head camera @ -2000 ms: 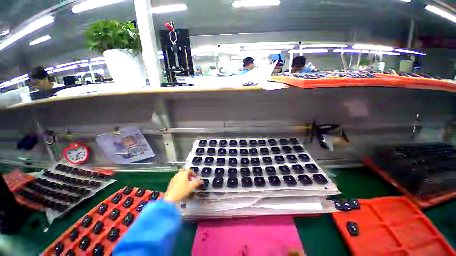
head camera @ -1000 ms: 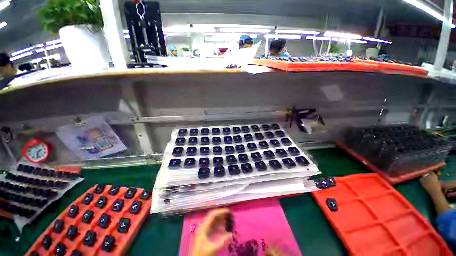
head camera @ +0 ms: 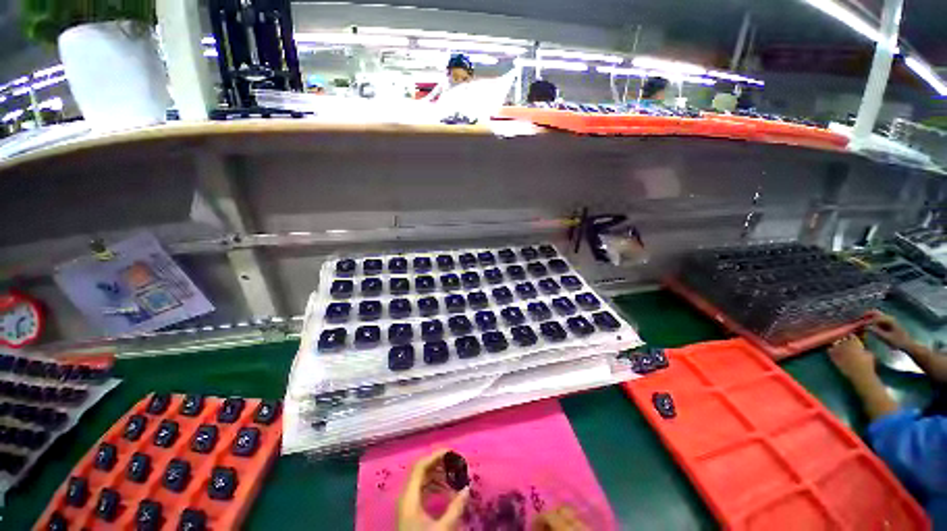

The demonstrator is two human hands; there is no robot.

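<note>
My left hand [head camera: 424, 498] holds a glossy black device housing [head camera: 455, 470] between thumb and fingers, over the bright pink mat [head camera: 400, 446]. My right hand [head camera: 562, 520] is a blurred shape at the bottom edge, right of the left hand; its fingers cannot be made out. Small dark loose parts [head camera: 504, 510] lie scattered on the mat between the hands. The white blister tray [head camera: 343, 365], on a stack behind the mat, holds rows of black units; its front row has empty places at the left end.
An orange-red tray [head camera: 133, 508] of black units stands at left, a pale tray [head camera: 64, 423] beyond it. A nearly empty red compartment tray [head camera: 727, 441] is at right. Behind it are dark stacked trays [head camera: 779, 285] and another person's hands [head camera: 854, 358]. A shelf [head camera: 343, 129] runs above.
My left hand has moved from the blister tray's front left corner to the mat and now holds a housing. A front-left pocket has emptied. The view has shifted right.
</note>
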